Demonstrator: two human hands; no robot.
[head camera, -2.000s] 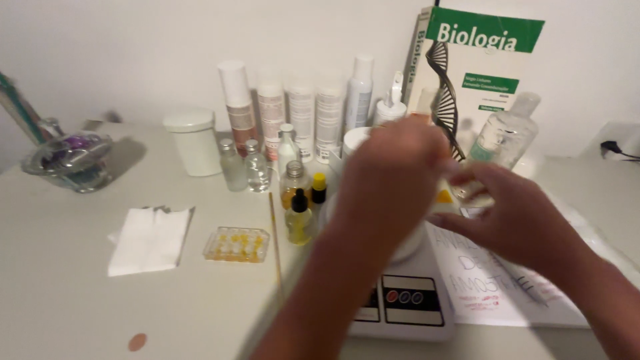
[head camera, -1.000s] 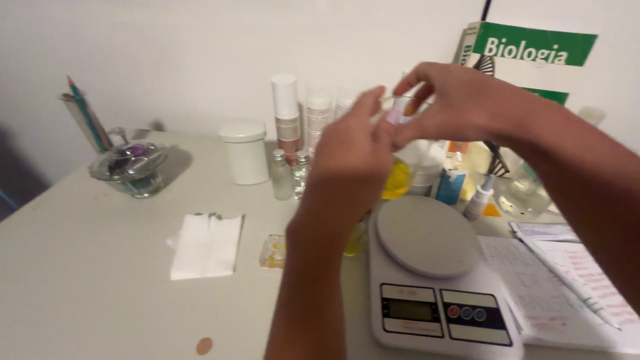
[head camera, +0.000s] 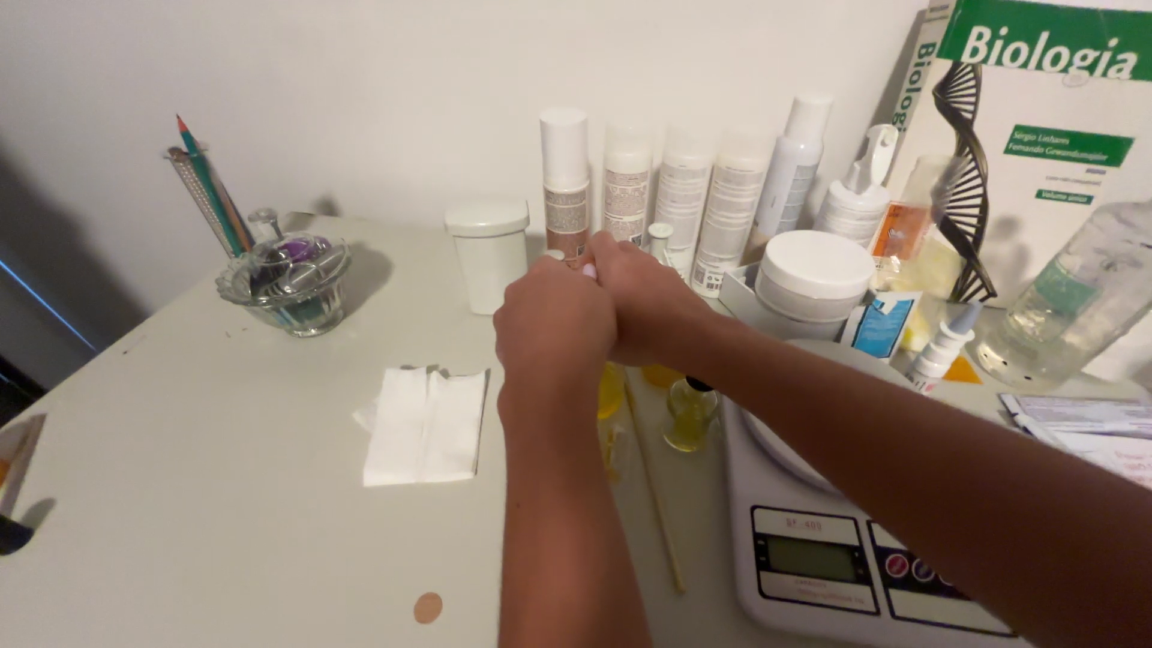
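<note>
My left hand (head camera: 553, 315) and my right hand (head camera: 643, 292) meet in front of the row of bottles, fingers curled together around something small, mostly hidden. Yellow liquid in a clear container (head camera: 610, 391) shows just below them; whether a hand holds that container, I cannot tell. A small glass bottle of yellow liquid (head camera: 691, 418) with a black top stands under my right forearm. Beside it lies a thin wooden stick (head camera: 655, 495). The kitchen scale (head camera: 810, 621) is partly covered by my right arm. A folded white paper napkin (head camera: 427, 427) lies left of my left forearm.
A white lidded jar (head camera: 489, 261) and several tall bottles (head camera: 627, 193) stand along the back. At left is a glass bowl (head camera: 306, 301) holding small items. A white round jar (head camera: 814, 274), a dropper bottle (head camera: 940, 351), a clear bottle (head camera: 1071, 297) and a biology book (head camera: 1053, 99) are at right.
My hands have moved from above the scale to the left, over the small bottles, and lower. The round plate of the scale, bare one second ago, is now largely behind my right forearm.
</note>
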